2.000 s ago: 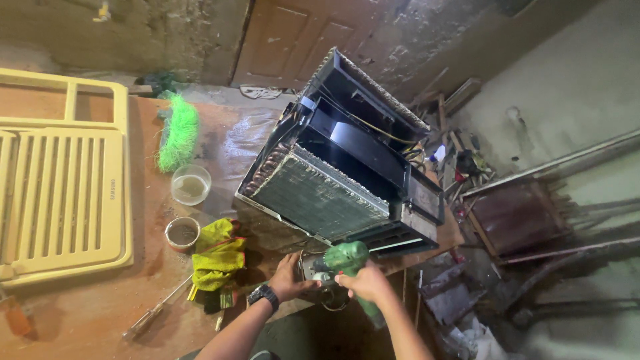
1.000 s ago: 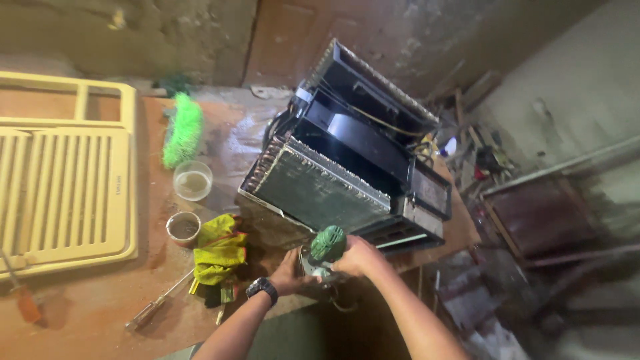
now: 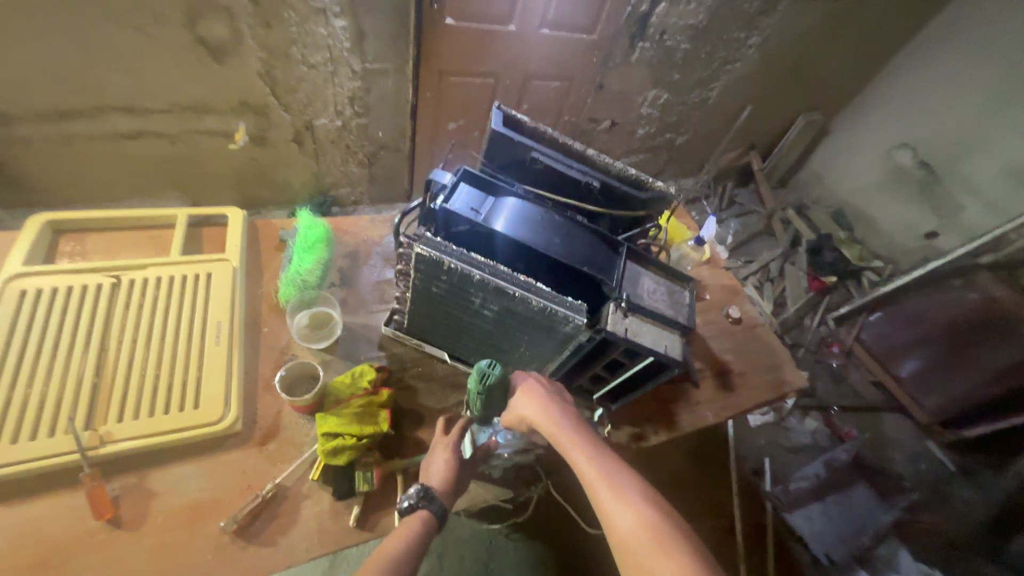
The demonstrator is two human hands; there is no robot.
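A green power tool (image 3: 486,390) with a vented body stands at the front edge of the table, just below a stripped window air conditioner (image 3: 512,272). My right hand (image 3: 538,402) is closed around it from the right. The fingers of my left hand (image 3: 450,460), a dark watch on its wrist, meet the tool's lower left side; their exact hold is hidden. Something pale and shiny shows between the hands, too unclear to name. On the air conditioner, the finned coil (image 3: 488,308) faces me, with a black plastic housing (image 3: 536,232) behind it.
Left of my hands are a yellow cloth (image 3: 348,412), a reddish cup (image 3: 301,384), a clear plastic tub (image 3: 314,320), a green bristly brush (image 3: 306,256), a long thin tool (image 3: 268,490), an orange-handled screwdriver (image 3: 96,492) and a yellow grille (image 3: 168,344). Scrap wood (image 3: 788,232) lies beyond the table at right.
The green tool has turned from a slant, its body pointing up right, to nearly upright. My right hand has risen beside it. The view has shifted, showing more wall.
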